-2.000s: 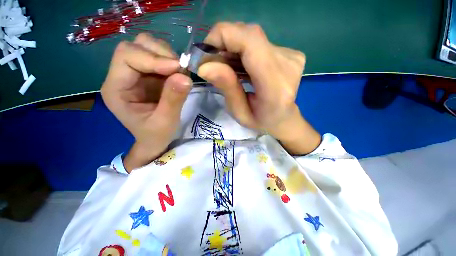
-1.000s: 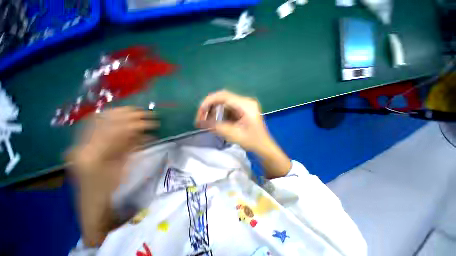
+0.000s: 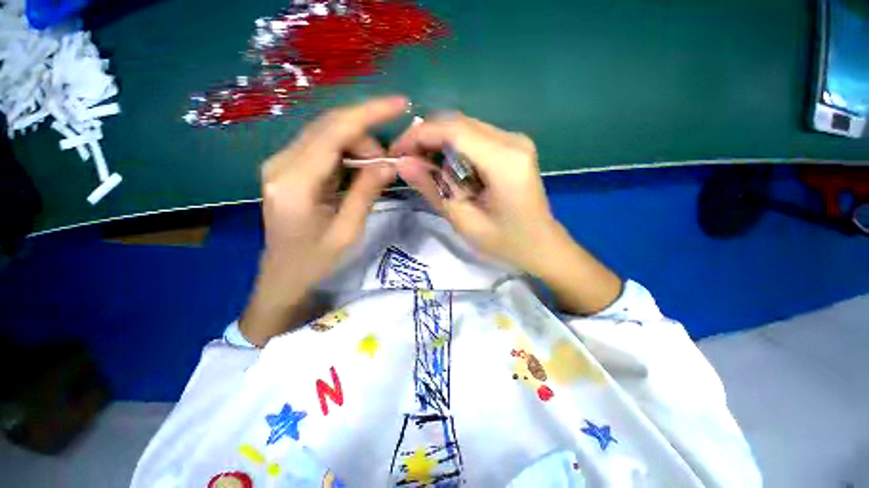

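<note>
My left hand [image 3: 319, 191] and my right hand [image 3: 486, 181] meet at the fingertips above the bench's front edge. A thin pale strip or rod [image 3: 367, 163] lies between them, its left end at my left fingers and its right end at my right fingertips. A small white piece [image 3: 416, 121] shows at the top of my right fingertips; what it joins is blurred. A dark and silver metal tool [image 3: 459, 169] sits in my right palm, partly hidden by the fingers. Red lead wires with silver-white ends [image 3: 333, 43] lie in a pile behind my hands.
A tangled heap of white strips [image 3: 67, 81] lies on the green bench [image 3: 619, 86] at left. A blue tray corner [image 3: 52, 10] shows at the top left. A pale blue and silver device [image 3: 843, 71] lies at the right edge. The smock [image 3: 381, 353] covers my lap.
My hands have come back together from being apart, with the pale strip or rod now between them. The white piece seen earlier at my left fingertips no longer shows there. The camera view has shifted.
</note>
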